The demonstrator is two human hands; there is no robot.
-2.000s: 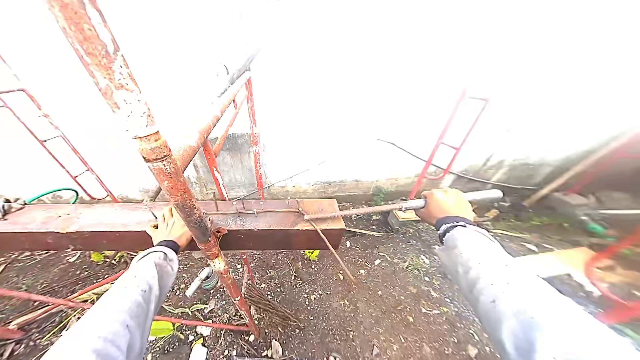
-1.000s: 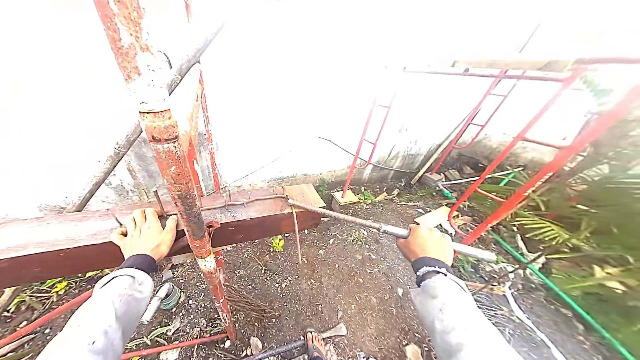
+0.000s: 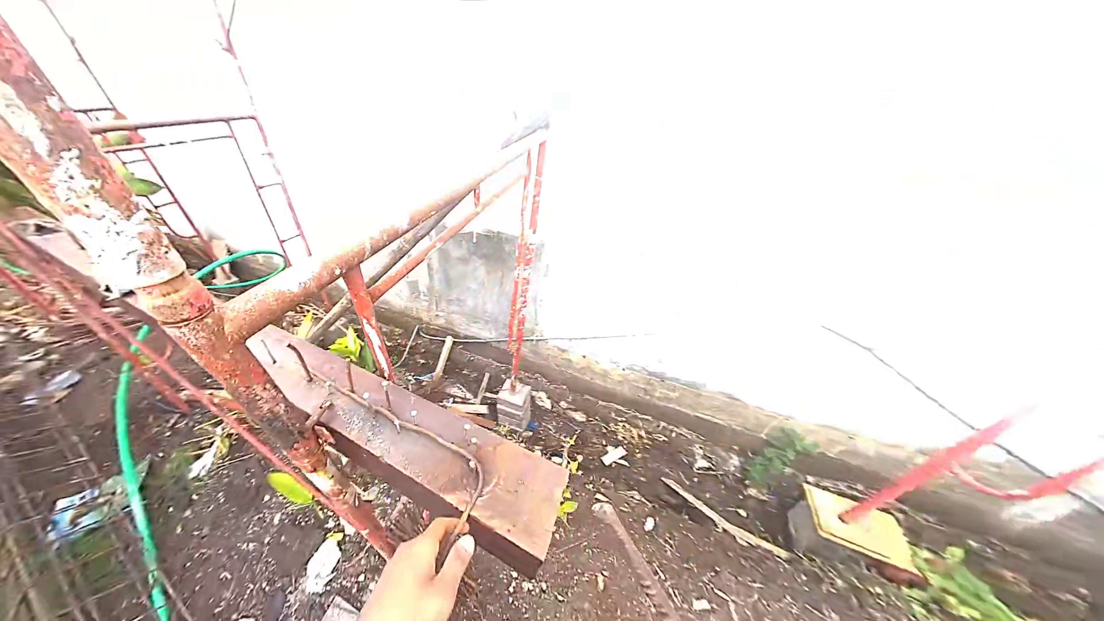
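My left hand (image 3: 423, 569) is at the bottom, its thumb and finger closed on the hanging end of a thin steel rod (image 3: 405, 424). From there the bent rod runs up over the end of a reddish-brown beam (image 3: 526, 496) and lies along its top face. Several upright nails or pegs (image 3: 349, 377) stand in the beam beside the rod. My right hand is out of view. The beam passes against a rusty scaffold post (image 3: 228, 358).
A scaffold crossbar (image 3: 345, 263) slopes up from the post toward a white wall (image 3: 776, 216). A green hose (image 3: 129, 457) lies at the left. Red frame legs rest on blocks (image 3: 862, 526) at the right. Sticks and debris litter the soil. A blurred long narrow thing (image 3: 634, 556) lies low at centre.
My left hand has left the beam's top and now grips the rod's end. My right hand and the pipe it held over the rod are no longer seen. The view has swung left.
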